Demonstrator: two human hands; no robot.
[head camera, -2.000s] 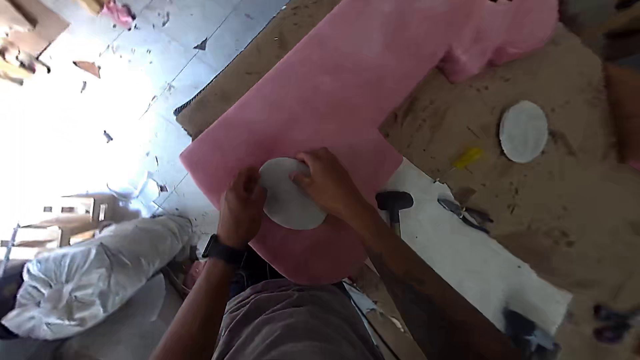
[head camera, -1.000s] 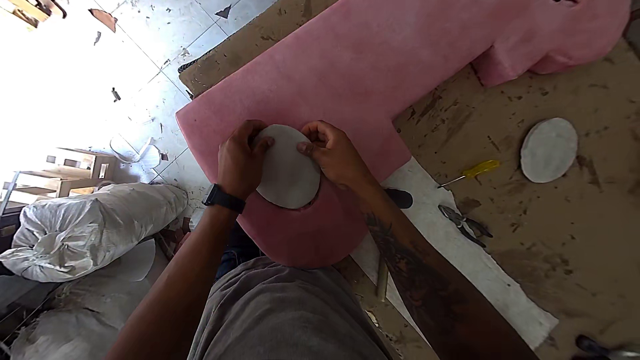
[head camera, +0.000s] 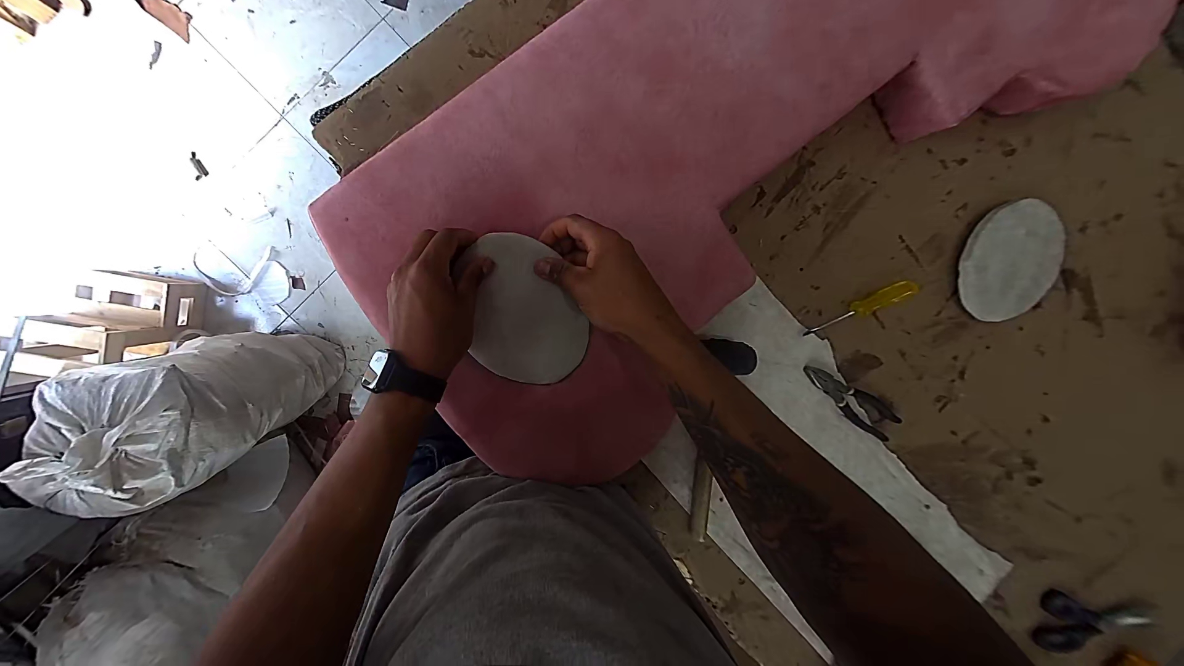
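A pale grey oval pad (head camera: 529, 319) lies over the rounded end of a large pink fabric-covered piece (head camera: 592, 157). My left hand (head camera: 433, 301) grips the pad's upper left edge, thumb on top and fingers partly hidden behind it. On the upper right edge, my right hand (head camera: 601, 273) pinches the pad between thumb and curled fingers. A second oval pad (head camera: 1012, 260), off-white and thick-edged, rests on the brown surface at the right.
Right of the pink piece are a yellow-handled screwdriver (head camera: 883, 298), pliers (head camera: 851, 401), scissors (head camera: 1082, 620) and a white fabric sheet (head camera: 888, 490). A hammer's dark head (head camera: 731, 356) shows beside my right forearm. A wrapped white roll (head camera: 185, 416) lies at left.
Both hands now hold the oval pad by its upper edges; two seconds ago my left hand was at its left side. The view has shifted.
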